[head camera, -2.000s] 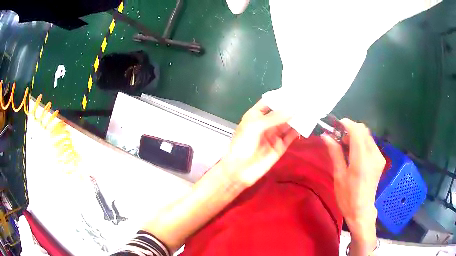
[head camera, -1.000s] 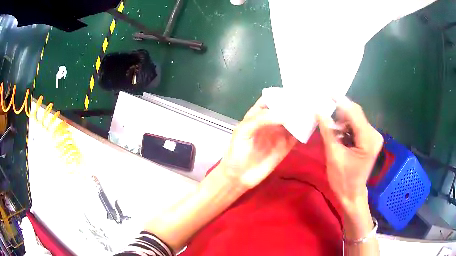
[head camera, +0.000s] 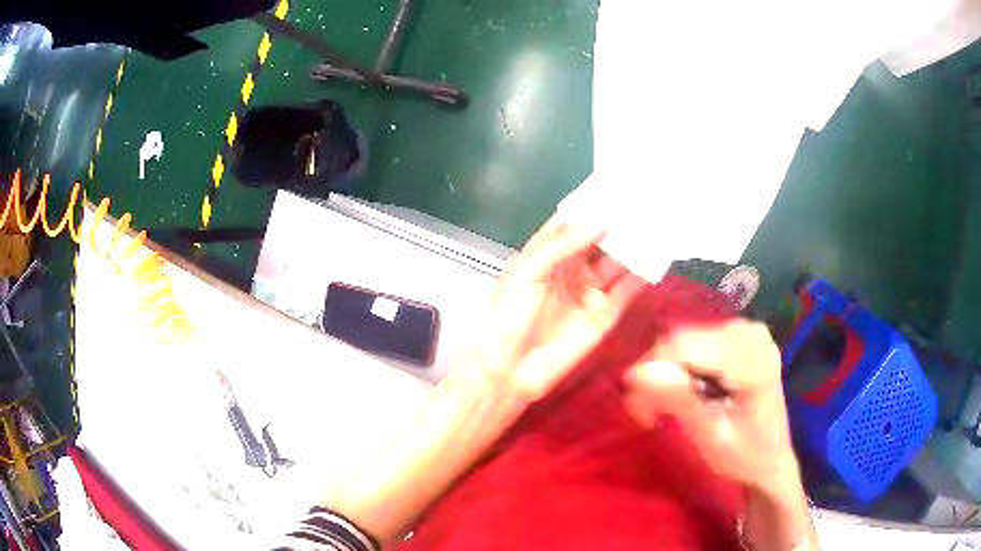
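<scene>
The white jacket hangs down from the top centre, overexposed, its narrow sleeve end reaching my left hand. My left hand holds the edge of the sleeve end, palm partly turned up. My right hand is below and right of the sleeve, apart from it, in front of the red apron. Its fingers are curled around a small dark thing, probably thread snips; it is blurred and mostly hidden.
A white table at left bears an air blow gun and orange coiled hose. A phone lies on the white cabinet. A black bin, a rack foot and a blue stool stand on the floor.
My right hand has moved down and away from the sleeve end. The sleeve has shifted a little, and a round patterned thing now shows beside it. My left hand stays at the sleeve.
</scene>
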